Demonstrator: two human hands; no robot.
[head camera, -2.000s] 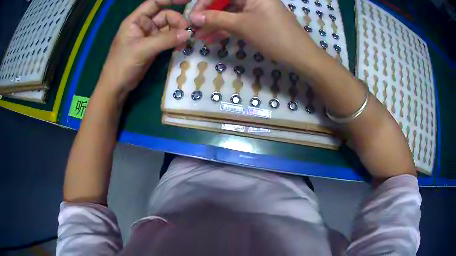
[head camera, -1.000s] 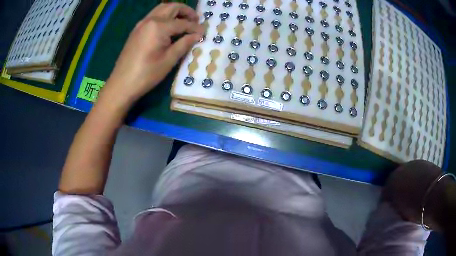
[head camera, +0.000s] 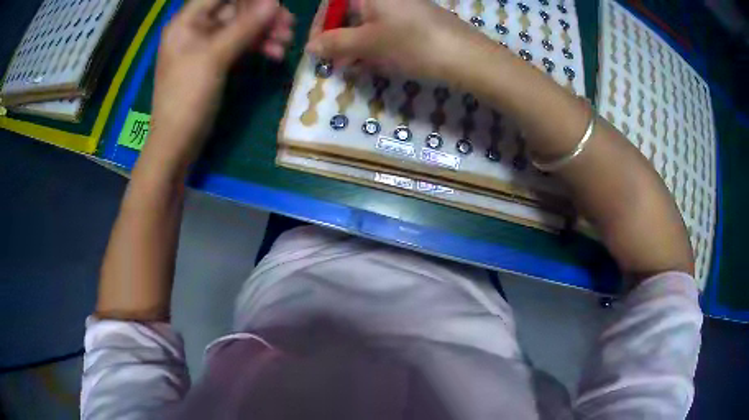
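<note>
The working tray [head camera: 324, 146] lies under my hands, white with tan slots and rows of small silver discs with dark rims. My right hand [head camera: 382, 34], with a bangle on the wrist, holds a red probe [head camera: 335, 15] over the tray's left part. A disc [head camera: 323, 69] sits just below its fingers. My left hand [head camera: 218, 37] is raised left of the tray, fingers curled, blurred and partly cut off by the top edge. I cannot tell whether it holds a disc. The slot [head camera: 312, 108] at the near left corner shows no disc at its near end.
A lower tray [head camera: 328, 170] shows beneath. A second tray [head camera: 657, 107] stands right, with mostly disc-less slots. Stacked trays [head camera: 62, 49] lie far left beyond yellow tape. A green label [head camera: 135, 130] is at near left. A small dark round thing [head camera: 606, 302] is by my right elbow.
My right hand has come back over the tray with the red probe. My left hand has moved left, away from the tray. The near left corner disc is gone from its slot.
</note>
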